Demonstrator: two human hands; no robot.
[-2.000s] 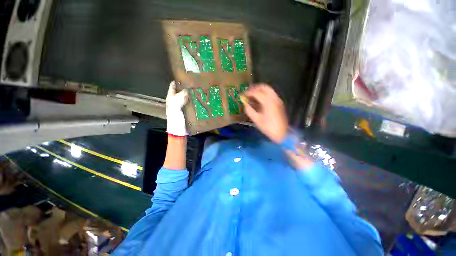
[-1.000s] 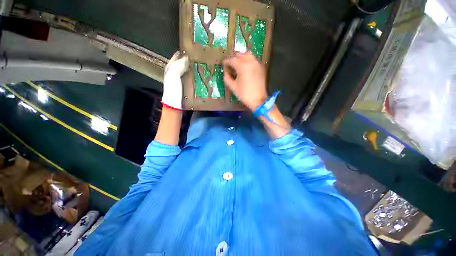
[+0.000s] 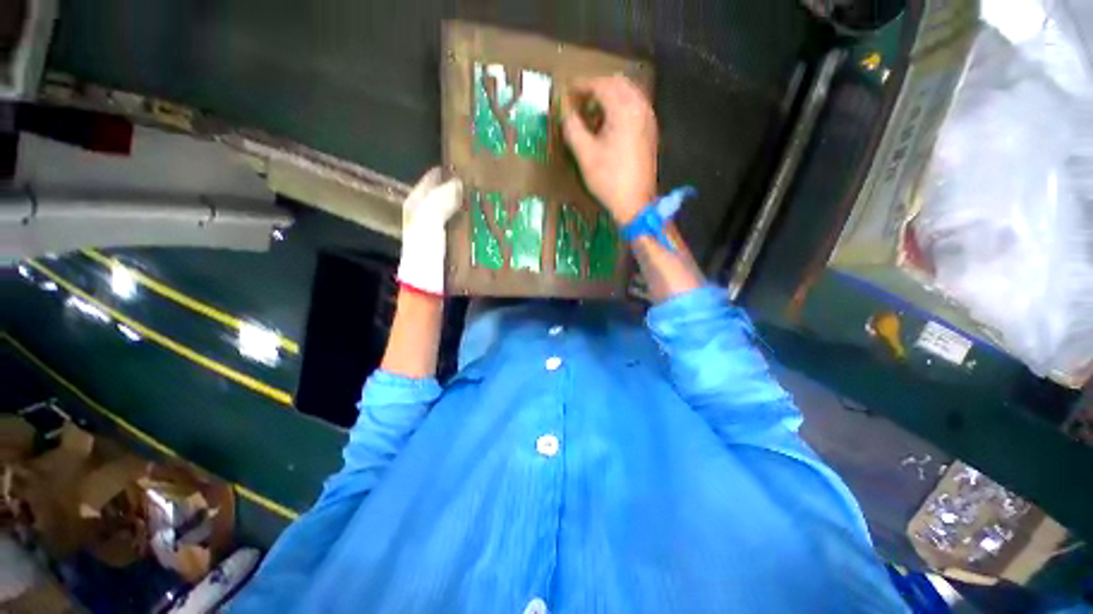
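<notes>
A tan-brown carrier fixture [image 3: 513, 175] lies on the dark conveyor [image 3: 324, 84] in front of me. Green circuit boards [image 3: 527, 234] show through its windows, some with white glare. My left hand [image 3: 429, 228], in a white glove with a red cuff edge, holds the fixture's left edge. My right hand [image 3: 619, 142], bare with a blue wrist strap [image 3: 656, 221], is over the upper right window and covers it. Its thumb and index finger are bent together; whether they pinch anything small cannot be seen.
A pale metal rail [image 3: 785, 168] runs along the conveyor's right side. Right of it stands a large carton [image 3: 893, 156] with a clear plastic bag [image 3: 1019, 204]. An open carton of shiny small parts [image 3: 973, 525] is at the lower right. Brown cartons [image 3: 72, 480] lie at the lower left.
Since one second ago, my right hand has moved up from the fixture's lower middle to its upper right window. My left hand stays at the left edge. The fixture sits a little lower in view.
</notes>
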